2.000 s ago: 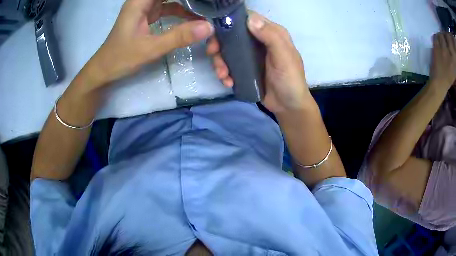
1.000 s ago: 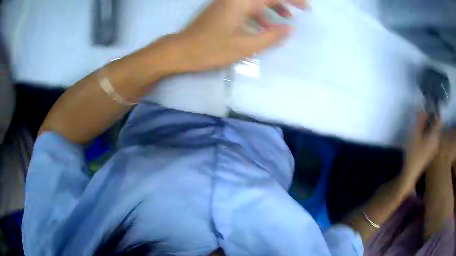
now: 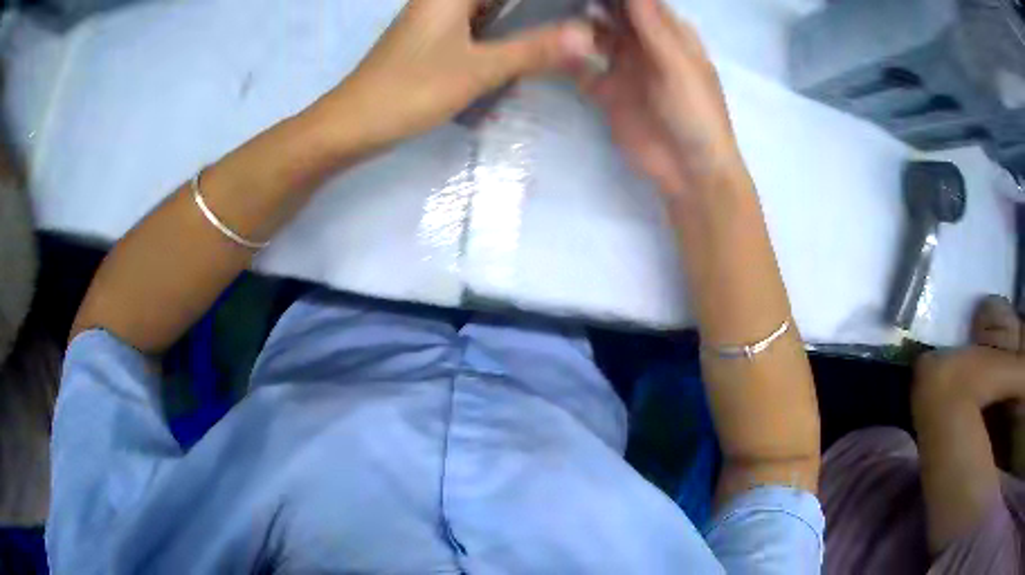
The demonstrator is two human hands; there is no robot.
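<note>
A dark grey handheld fan (image 3: 542,16) is between my two hands at the top edge of the view. Only part of its body shows; the rest is cut off by the edge or hidden by fingers. My left hand (image 3: 450,67) holds it from the left, with the thumb across it. My right hand (image 3: 669,101) is at its right side, fingers reaching up past the edge, and seems to touch it. Both hands are above the white foam sheet (image 3: 596,225), near the shiny tape strip (image 3: 495,208).
Another dark grey fan (image 3: 927,230) lies on the foam at the right, head away from me. Light grey boxes (image 3: 888,56) stand at the far right. Another person's arm (image 3: 955,416) is at the right table edge.
A second ago my right arm was stretched far right at a dark fan; it is back in front of me. A fan now lies at the right, and a dark one is between my hands.
</note>
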